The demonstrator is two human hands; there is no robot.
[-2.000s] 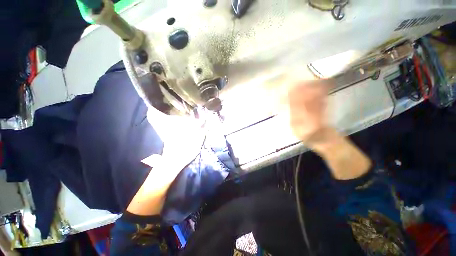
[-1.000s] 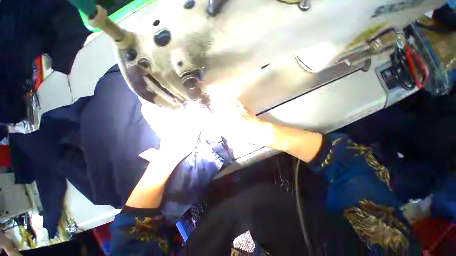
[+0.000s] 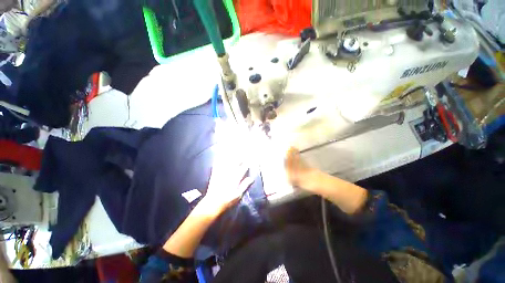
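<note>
The navy garment piece [image 3: 166, 171] lies spread on the machine table left of the needle, with part hanging at the front edge. A small white label [image 3: 191, 195] shows on it. My left hand [image 3: 226, 188] lies on the cloth near the needle, its fingers washed out by glare. My right hand [image 3: 296, 168] is just right of the needle area, its fingertips also lost in glare; what it touches is unclear. The cream-white sewing machine [image 3: 354, 83] stands above, its presser foot area hidden by glare.
A green basket [image 3: 237, 33] with dark contents and an orange-red cloth [image 3: 272, 15] are behind the machine. The green lamp arm [image 3: 208, 25] comes down near the needle end. Red-handled scissors [image 3: 446, 121] lie at the machine's right end. Loose threads [image 3: 79, 249] are at the left.
My right hand has come from the right to beside the needle. The view has shifted, showing more behind the machine. My left hand has stayed on the cloth.
</note>
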